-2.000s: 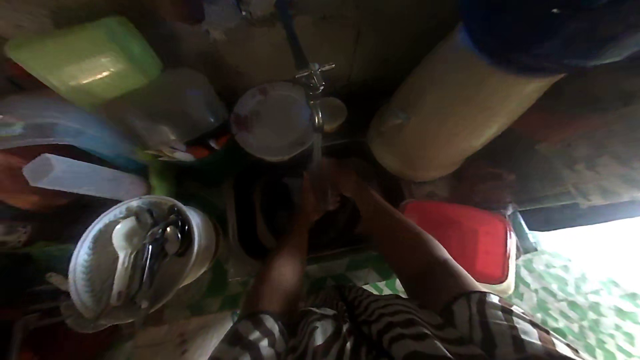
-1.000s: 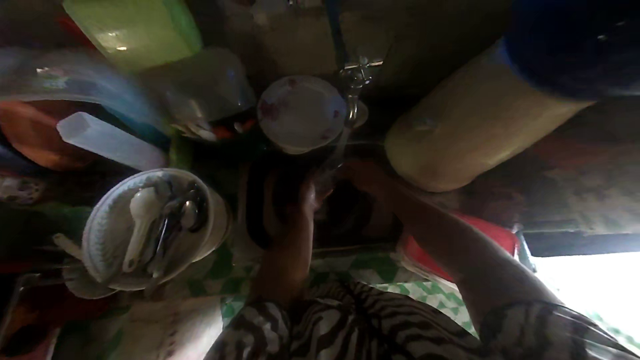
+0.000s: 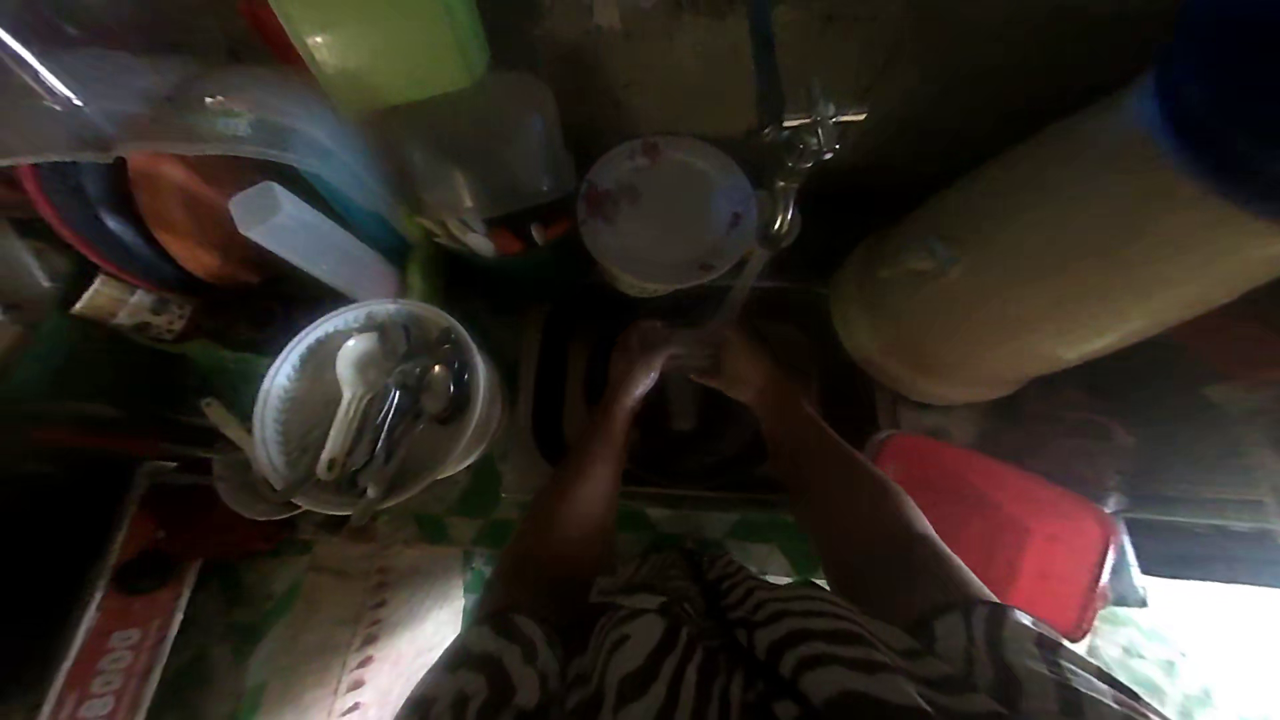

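Note:
Water runs from a metal faucet (image 3: pixel 785 205) onto my hands over a dark sink basin (image 3: pixel 700 440). My left hand (image 3: pixel 640 362) and my right hand (image 3: pixel 740 365) are close together under the stream. Something small and pale may be between them, but dim light and blur hide what it is. Just behind my hands is a stack of white floral plates (image 3: pixel 668 212). To the left, a white bowl (image 3: pixel 275 400) holds a white serving spoon (image 3: pixel 355 385) and several metal utensils (image 3: pixel 400 405).
A large cream container (image 3: pixel 1060 250) with a blue top leans at the right. Nearer is a red plastic container (image 3: pixel 990 525). At the back left are a green container (image 3: pixel 390 50), a translucent tub (image 3: pixel 490 150) and a clear plastic holder (image 3: pixel 310 235). Green patterned covering lines the front edge.
My hands have moved slightly apart under the running water. The view has shifted somewhat.

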